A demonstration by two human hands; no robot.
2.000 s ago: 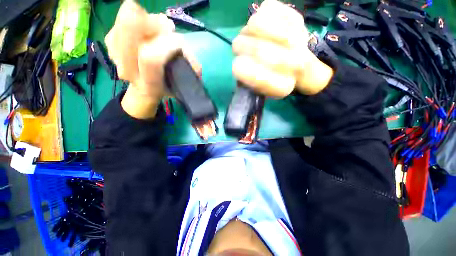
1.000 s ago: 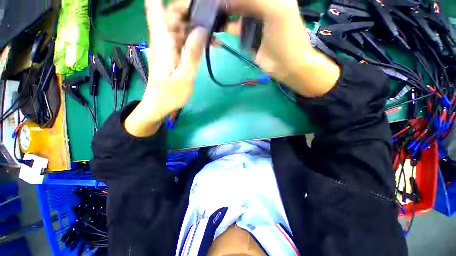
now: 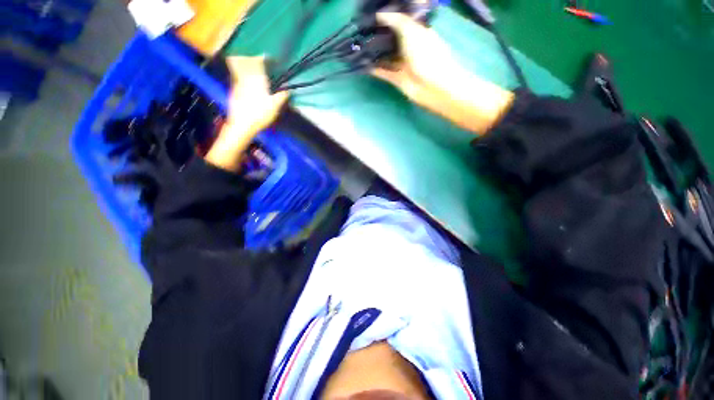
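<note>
My right hand (image 3: 423,66) is at the top centre and holds black battery clamps (image 3: 374,48), blurred, over the green mat (image 3: 438,152). Thin black cables (image 3: 313,69) run from these clamps left to my left hand (image 3: 252,105). My left hand is closed around the cables near the bench edge, above the blue crate. The cable ends below my left hand are mostly hidden. How many clamps I hold cannot be told because of blur.
The blue crate (image 3: 106,168) with black clamps and leads is at the left below the bench. A white block (image 3: 160,14) and an orange-yellow board (image 3: 213,23) are at the upper left. The clamp pile (image 3: 685,180) is at the right. A red-and-blue lead end (image 3: 587,15) lies at the upper right.
The view has turned towards the crate. My hands have moved apart; the left now grips the cables near the crate and the right holds the clamps.
</note>
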